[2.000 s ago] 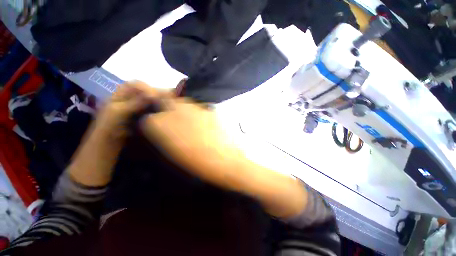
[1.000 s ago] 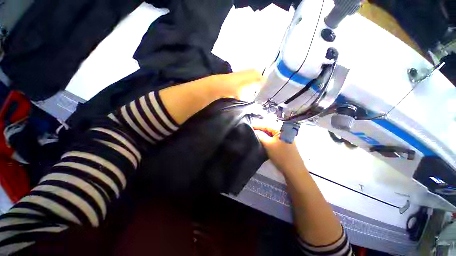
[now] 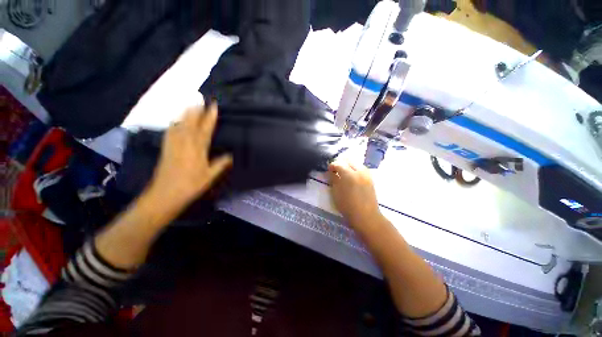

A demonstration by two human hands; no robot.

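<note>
The black garment lies across the white table and reaches under the lit needle area of the sewing machine. My left hand is over the garment's left part, fingers spread and slightly blurred; I see no cloth gripped in it. My right hand is just in front of the needle, fingertips closed on the garment's edge. The presser foot is bright with glare, so the cloth under it is hard to make out.
A heap of dark cloth lies at the far left. Scissors lie behind the machine head. A ruler edge runs along the table's near side. Red crates with dark and white pieces stand at left. Black snips are at the table's right end.
My left hand has drawn back left from beside the needle and opened. My right hand stays near the needle. The garment now lies flatter, leaving the table's near edge uncovered.
</note>
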